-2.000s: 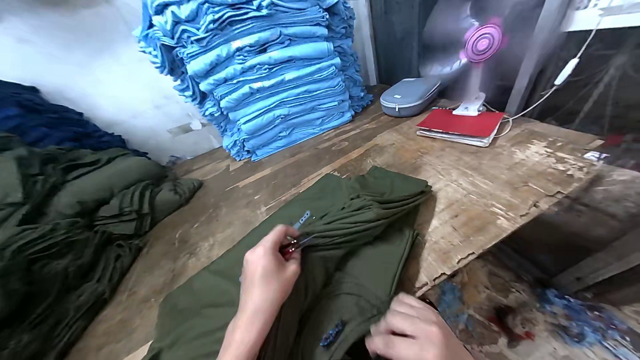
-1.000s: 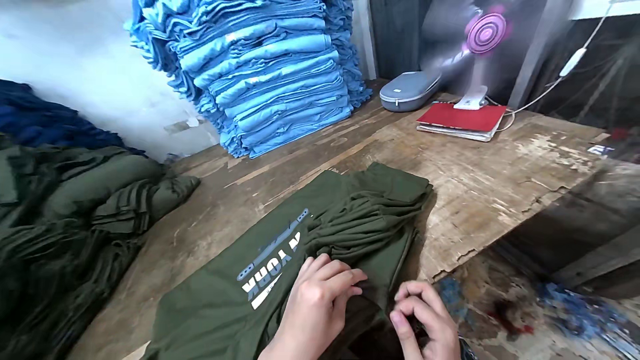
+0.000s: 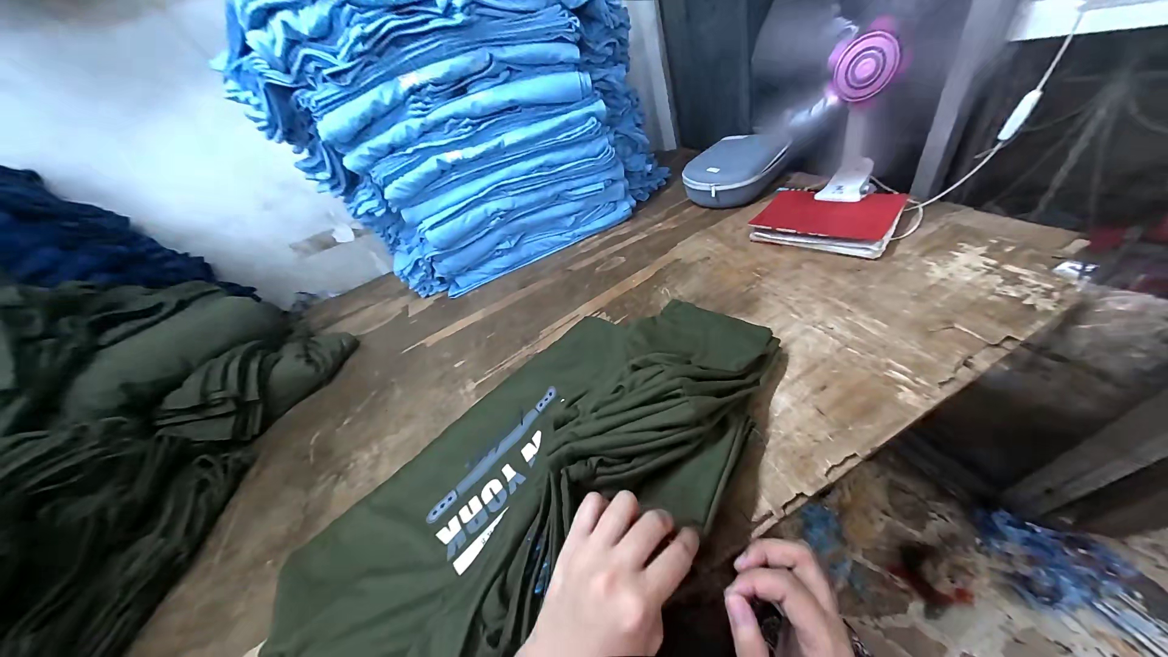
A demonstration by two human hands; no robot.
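Note:
Dark green printed shirts (image 3: 383, 538) lie in a layered pile on the wooden table, their gathered folds (image 3: 657, 411) toward the right. My left hand (image 3: 616, 575) is at the near edge of these folds, with bent fingers gripping the cloth; its thumb is hidden. Just to the right, past the table's edge, my right hand (image 3: 789, 598) has curled fingers. Something dark shows under them, too unclear to name, and whether they pinch anything cannot be seen. White and blue lettering shows on the top shirt, left of my left hand.
Tall stacks of folded light blue garments (image 3: 511, 155) stand at the back. Dark green cloth (image 3: 182, 356) is heaped left. A grey zip case (image 3: 735, 173), a red-covered book (image 3: 826, 219) and a running fan (image 3: 865, 68) are back right. Cloth scraps (image 3: 1058, 557) lie below the table.
Two seconds ago my left hand was farther up over the print, holding a small red-and-metal tool; it has since moved down and right. That tool no longer shows. The print is now uncovered.

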